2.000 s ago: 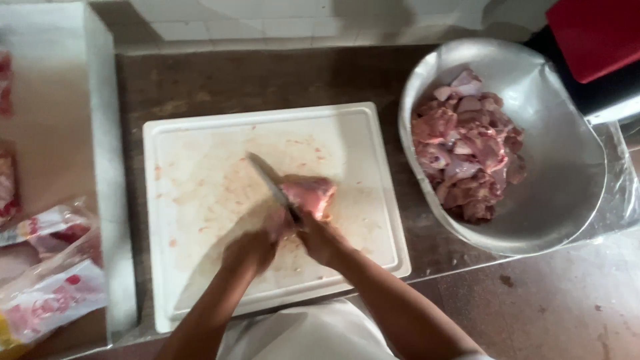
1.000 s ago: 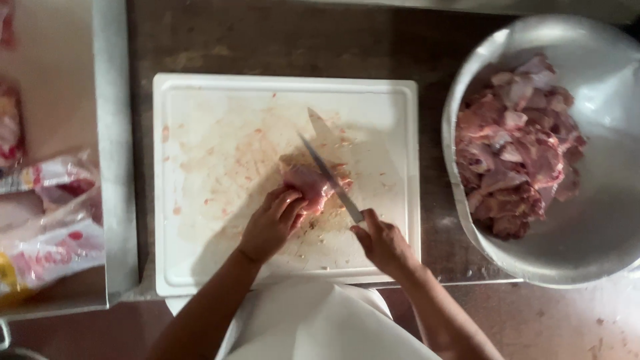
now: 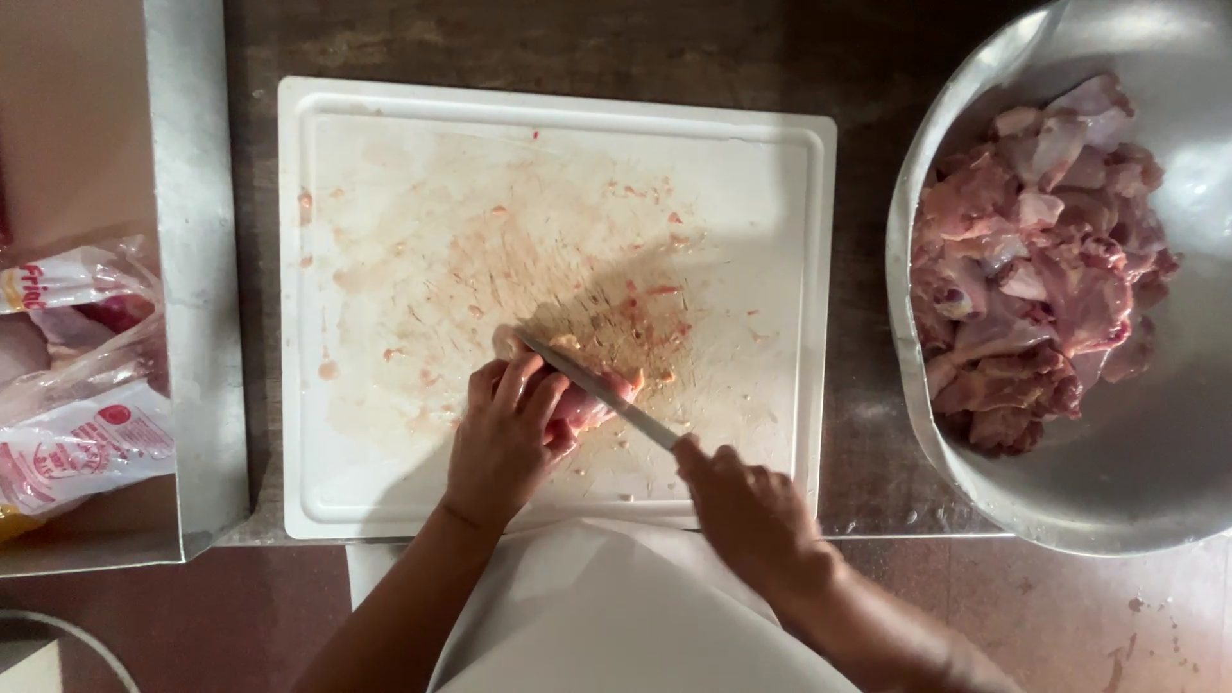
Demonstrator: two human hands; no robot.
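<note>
On a white plastic cutting board (image 3: 404, 241) lies a piece of raw meat (image 3: 579, 409), near the board's front edge. My left hand (image 3: 505, 423) presses on the piece from the left with bent fingers. The handle of a kitchen knife (image 3: 616, 399) is in my right hand (image 3: 741, 500), at the lower right. Its blade slants up to the left across the meat, with the tip just above my left fingertips. Small scraps, pinkish stains and cut marks cover the board's middle. My fingers hide part of the meat.
A large metal bowl (image 3: 900, 318) at the right holds many raw meat pieces (image 3: 1049, 260). At the left stands a metal-walled tray (image 3: 197, 289) with printed plastic packages of meat (image 3: 87, 443). A white apron (image 3: 616, 606) touches the counter's front edge.
My right hand has brought the knife lower and to the left over the meat than one second ago; two seconds ago both hands were close together at the piece. The view has shifted.
</note>
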